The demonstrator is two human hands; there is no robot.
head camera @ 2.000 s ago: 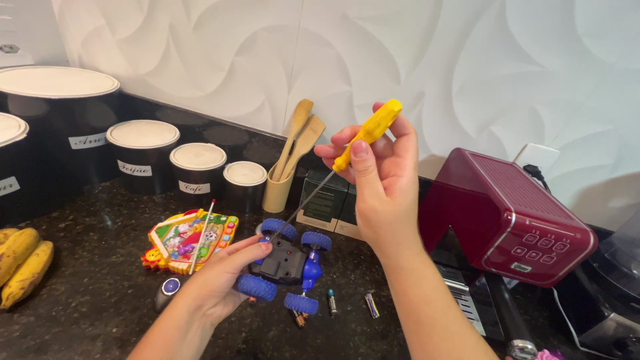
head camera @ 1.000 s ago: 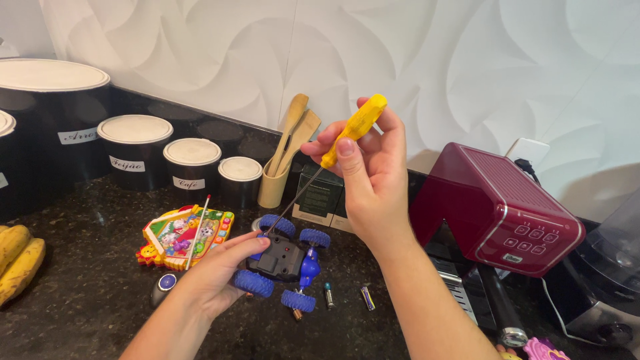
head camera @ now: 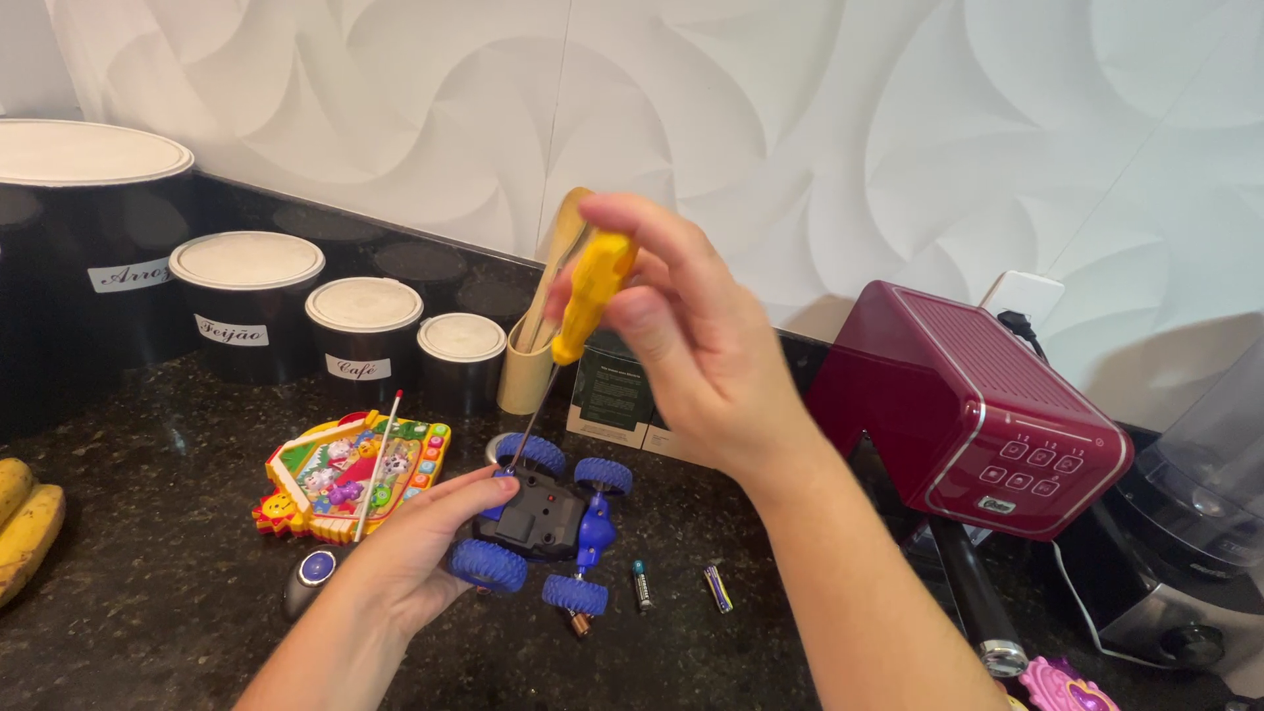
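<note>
My left hand [head camera: 420, 538] holds a toy car [head camera: 538, 518] with its black underside up and its blue wheels showing. My right hand [head camera: 681, 346] grips the yellow handle of a screwdriver [head camera: 594, 291]. The shaft slants down to the corner of the car's underside by my left thumb; whether the tip sits in a screw is too small to tell. On the granite countertop to the right of the car lie a battery [head camera: 642, 586] and another battery [head camera: 718, 590]. A copper-coloured battery [head camera: 580, 623] shows partly beneath a wheel.
A colourful toy tablet [head camera: 346, 474] with a thin stick across it lies at left, near a dark device with a blue button [head camera: 317, 567]. Behind stand black canisters [head camera: 247, 341], a utensil holder [head camera: 523, 380] and boxes [head camera: 607, 395]. Bananas [head camera: 30, 528] are far left, a red coffee machine [head camera: 973, 415] right.
My right hand has shifted its hold on the screwdriver handle, and the handle now stands more upright and lower. My left hand keeps holding the toy car.
</note>
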